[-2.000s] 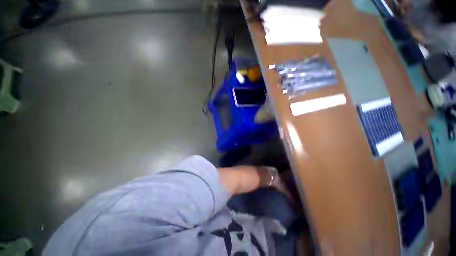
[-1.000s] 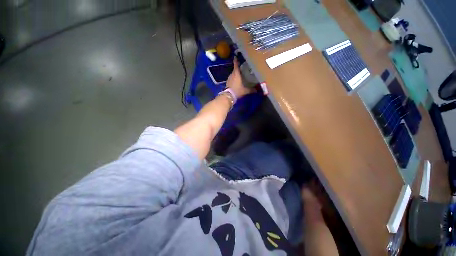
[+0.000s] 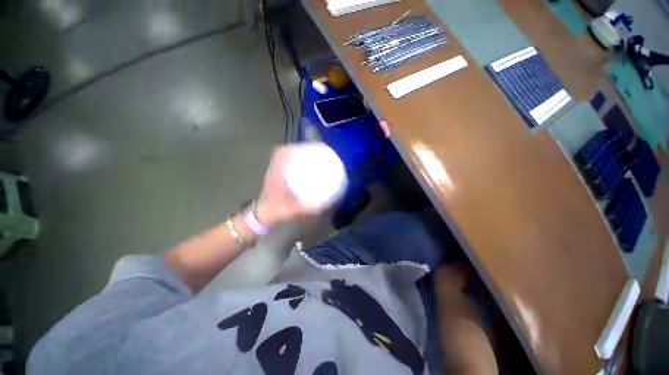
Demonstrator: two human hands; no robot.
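My left hand (image 3: 277,192) is raised beside the table over the floor, closed around a drink cup (image 3: 315,176). The cup's round white lid faces the camera, blurred; its body is mostly hidden. The skin of my right forearm shows low between my lap and the table edge. My right hand (image 3: 452,277) is dim and blurred at its end, and its fingers cannot be made out.
A blue stool (image 3: 359,150) below the table edge holds a phone (image 3: 340,110) and an orange item. On the brown table (image 3: 484,183) lie silver ribbon pieces (image 3: 400,44), a white strip (image 3: 427,77), a cell panel (image 3: 529,86) and dark cell strings (image 3: 603,162). A fan (image 3: 28,91) stands far left.
My left hand was down by the stool, near the table edge. It has come up and back towards me with the cup. The view has also shifted, bringing the fan into sight.
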